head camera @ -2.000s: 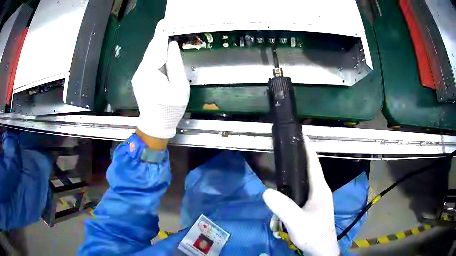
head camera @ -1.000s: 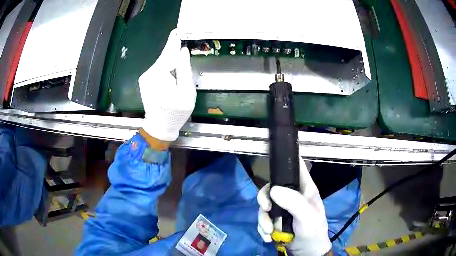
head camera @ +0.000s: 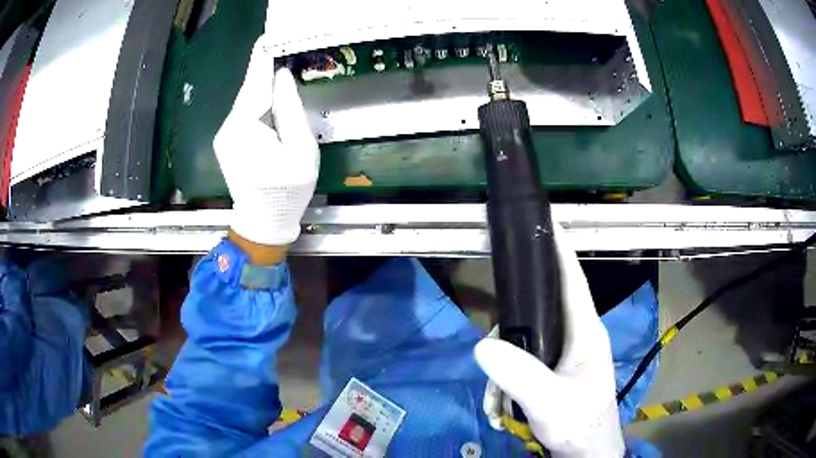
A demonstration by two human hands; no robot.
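Note:
A silver-white unit chassis (head camera: 420,16) lies on a green pallet (head camera: 412,165), its open slot facing me. A circuit board with small components (head camera: 394,58) shows inside the slot. My right hand (head camera: 568,385), in a white glove, is closed around the black electric screwdriver (head camera: 519,215). The bit (head camera: 495,72) points into the slot at the row of components on its right half; whether it touches one I cannot tell. My left hand (head camera: 268,161), also gloved, is at the slot's left corner, fingertips at the chassis edge. Whether it grips the edge or a small part I cannot tell.
Another chassis (head camera: 72,89) stands at left and part of one (head camera: 787,54) at far right, with a red pad (head camera: 743,72) beside it. An aluminium rail (head camera: 394,228) runs across in front. A black cord (head camera: 707,295) loops at right. A person's blue sleeve (head camera: 40,340) shows at far left.
The bit, lower and outside the component row one second ago, now reaches into the slot. The right hand's grip on the driver has shifted. The left hand stays at the slot's left corner.

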